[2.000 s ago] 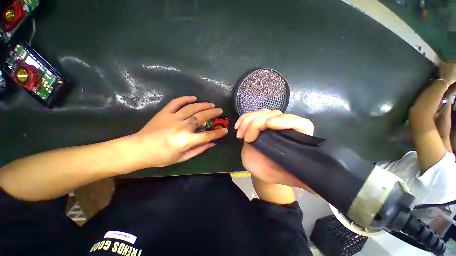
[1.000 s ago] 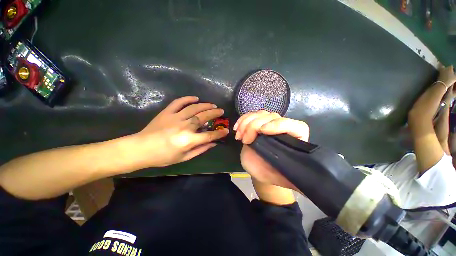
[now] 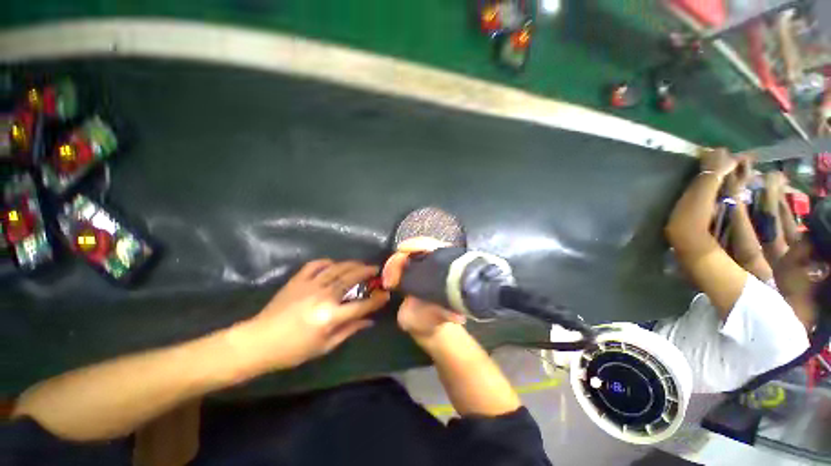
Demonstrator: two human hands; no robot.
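My left hand [image 3: 314,309] lies on the bench, its fingers holding a half-assembled device unit [image 3: 361,289], mostly hidden under them; a bit of red and a pale part show. My right hand [image 3: 424,314] grips the electric screwdriver [image 3: 437,276], whose rear end and ribbed cord point towards the camera. The screwdriver's tip is hidden behind the hand and barrel, so contact with the unit cannot be told. The round screw dish [image 3: 430,225] sits just beyond my right hand, partly covered by it.
Several open device units [image 3: 103,238] lie at the left on the dark bench mat [image 3: 301,146]. A pale edge strip [image 3: 364,66] separates it from the green conveyor [image 3: 301,18] carrying units. A round white fan [image 3: 630,382] is at the lower right. A co-worker's arm [image 3: 706,227] is at right.
The view has tilted up and widened, bringing the conveyor, fan and more units into view. The screwdriver now stands more end-on to the camera. Both hands keep their hold.
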